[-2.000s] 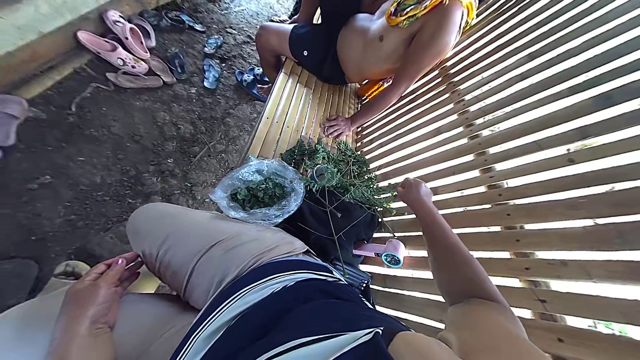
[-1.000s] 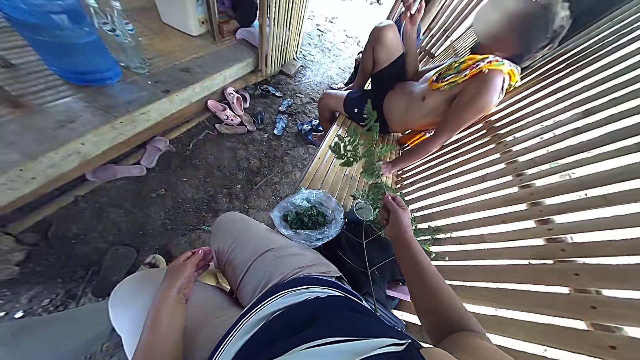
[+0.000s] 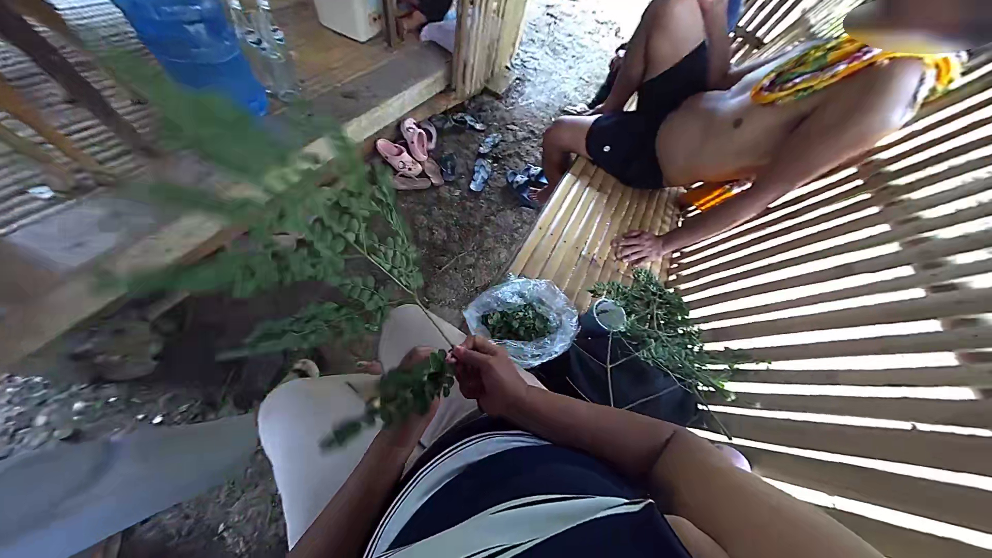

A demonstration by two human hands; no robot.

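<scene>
A leafy green branch with small oval leaflets (image 3: 310, 248) spreads out over my lap toward the upper left. Its stem is pinched in the fingers of my right hand (image 3: 487, 376). My left hand (image 3: 415, 387) is close beside it, partly behind a lower sprig; whether its fingers grip the sprig cannot be told. Just beyond my right hand a clear plastic bag (image 3: 554, 310) stands open with picked green leaves (image 3: 518, 322) inside. A cup-like container (image 3: 607, 316) is to the right of the bag, and a pile of more leafy branches (image 3: 659, 325) lies against it.
A bamboo bench (image 3: 570, 232) runs ahead, where another person sits with a hand (image 3: 640, 246) on the slats. A slatted wall (image 3: 837, 325) borders the right. A wooden platform edge (image 3: 403, 89) holds a blue water container (image 3: 198, 54). Sandals (image 3: 399, 157) lie on the dirt floor.
My right hand has moved from the pile to my lap, bringing a branch with it. My left hand has come in beside the right. The view has shifted.
</scene>
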